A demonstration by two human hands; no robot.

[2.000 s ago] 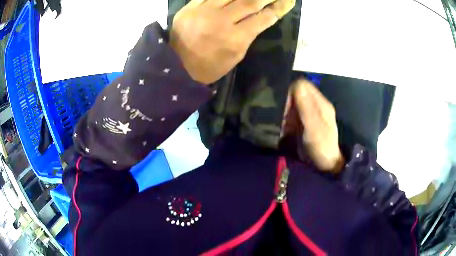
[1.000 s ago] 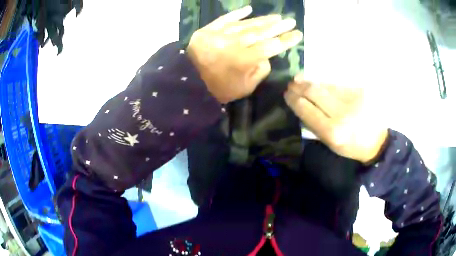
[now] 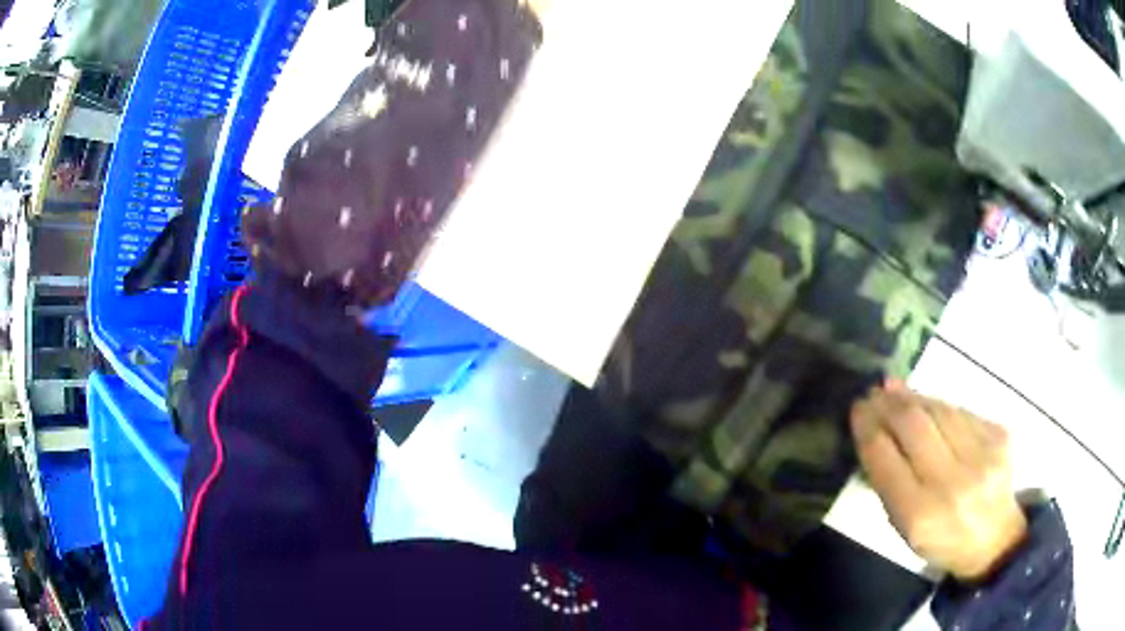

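A camouflage fabric piece with raised strips along its length lies slantwise across the white table, from the top of the view down to my lap. My right hand is at its lower right edge, fingers curled together and fingertips touching or very near the edge; whether they pinch the cloth is unclear. My left hand is out of view past the top edge; only its dark, star-dotted sleeve shows at upper left. Dark fabric lies under the camouflage piece near my lap.
The sewing machine's grey head and metal needle area are at upper right. Blue crates stand at the left, with a dark scrap on one. The white table shows its front edge. Thin dark tweezers or snips lie at far right.
The view has turned toward the machine, and more of the camouflage piece shows, now slanted. My left hand has left the cloth and gone out past the top. My right hand appears lower right.
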